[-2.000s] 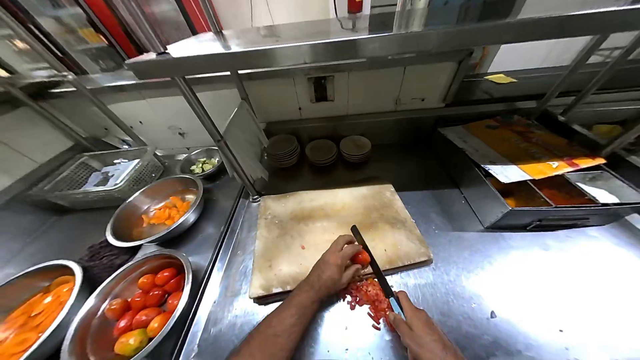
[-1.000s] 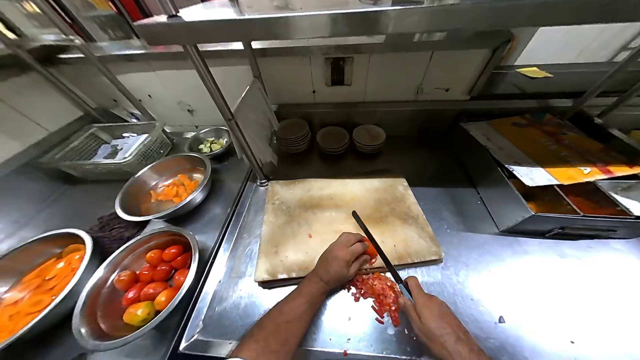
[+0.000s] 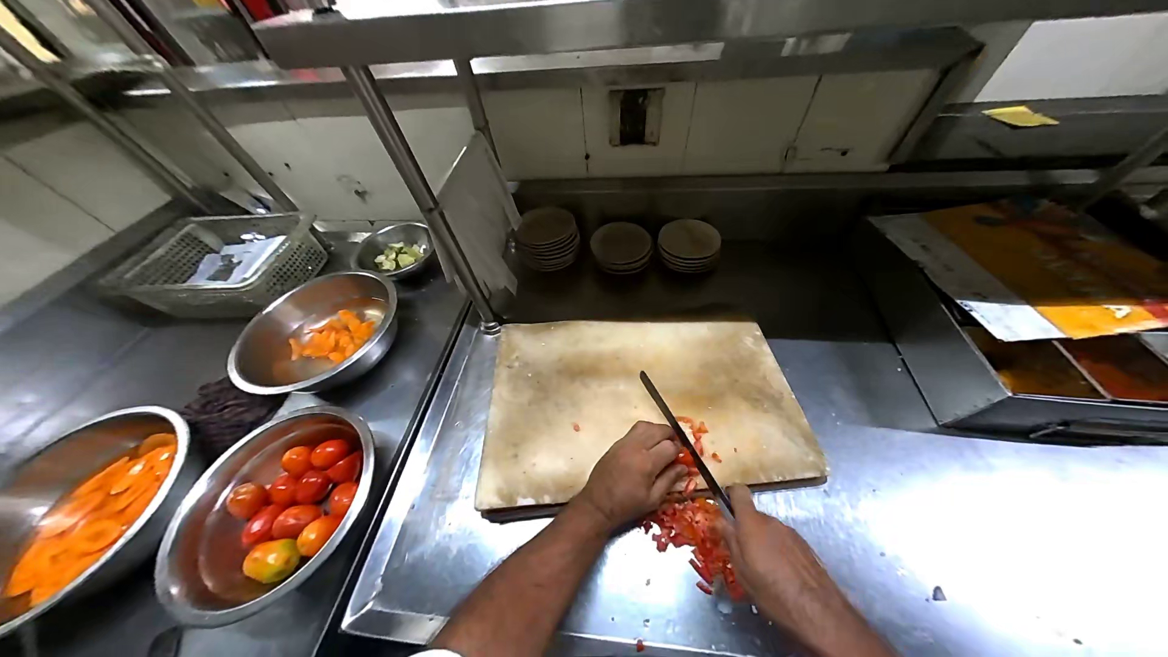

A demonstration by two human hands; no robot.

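Observation:
My right hand (image 3: 766, 547) grips the handle of a kitchen knife (image 3: 675, 427), whose dark blade slants up and left over the front part of a worn cutting board (image 3: 630, 365). My left hand (image 3: 636, 470) rests at the board's front edge, left of the blade, fingers curled; whether it holds a piece of tomato is hidden. Cut red tomato bits (image 3: 698, 438) lie beside the blade. A heap of chopped tomato (image 3: 689, 529) lies on the steel counter in front of the board, partly behind my right hand.
At left stand steel bowls of whole tomatoes (image 3: 196, 575), orange slices (image 3: 155, 424) and orange pieces (image 3: 251, 356), plus a plastic basket (image 3: 173, 297). Small plate stacks (image 3: 620, 246) sit behind the board. A metal container (image 3: 931, 365) is at right; a shelf post (image 3: 429, 210) rises behind the board's left corner.
The tomato piece earlier under my left hand now shows as cut bits spread beside the blade on the board. Both hands remain near the board's front edge.

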